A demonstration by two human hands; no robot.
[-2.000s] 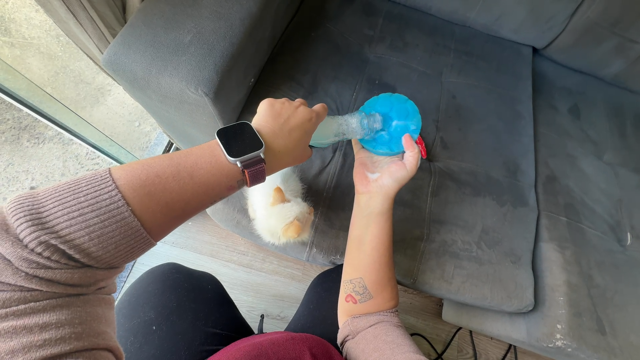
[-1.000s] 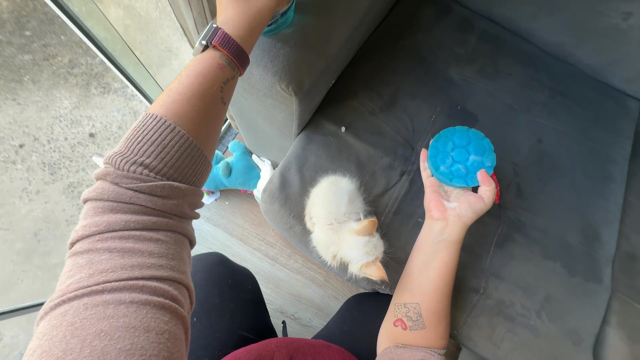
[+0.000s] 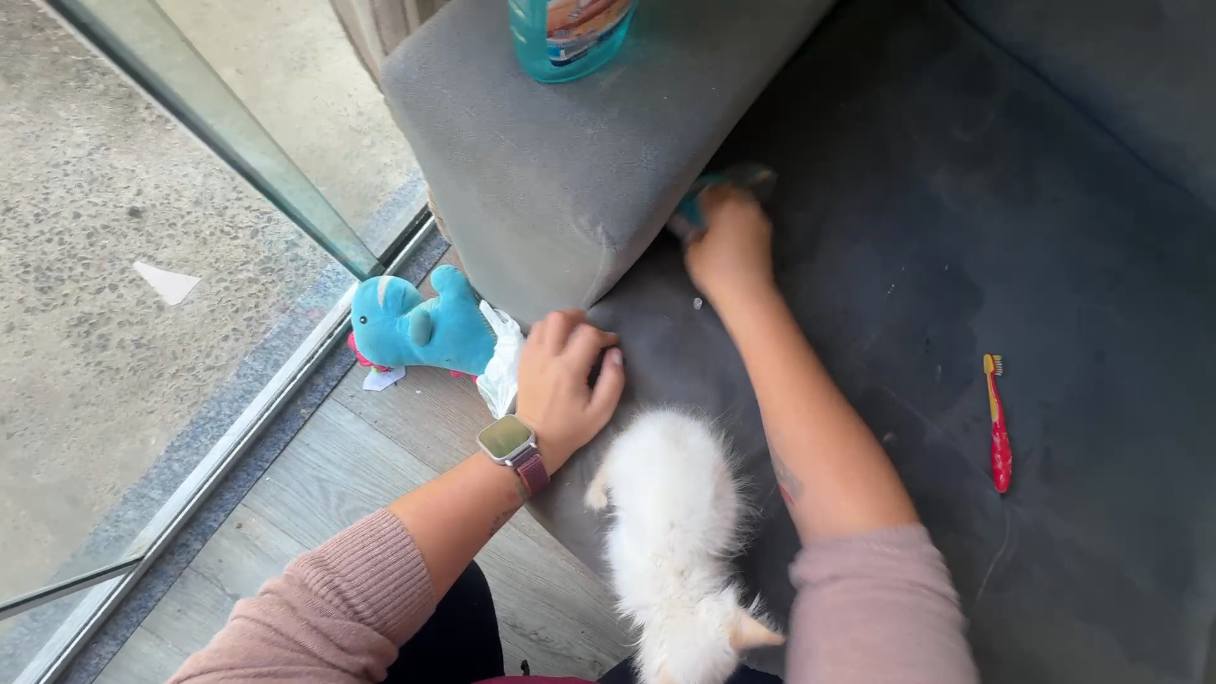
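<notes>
My right hand (image 3: 730, 239) is on the seat beside the inner side of the sofa armrest, closed around a blurred blue item (image 3: 698, 204) that I cannot make out well. My left hand (image 3: 568, 385), with a smartwatch (image 3: 507, 439) on the wrist, rests empty on the front edge of the seat with its fingers slightly curled. A white kitten (image 3: 674, 513) with orange ears lies between my forearms. A red and yellow toothbrush (image 3: 997, 427) lies on the grey sofa seat (image 3: 1092, 332) to the right of my right arm.
A bottle of blue liquid (image 3: 573, 43) stands on the grey armrest (image 3: 532, 161). A blue plush toy (image 3: 427, 318) and a white plastic bag (image 3: 503, 366) are on the floor by the armrest. A sliding door track (image 3: 237, 456) runs along the left, with concrete beyond it.
My left hand has come down from the bottle to the seat edge. My right hand has moved left toward the armrest. The toothbrush now shows whole on the seat. The view has shifted left.
</notes>
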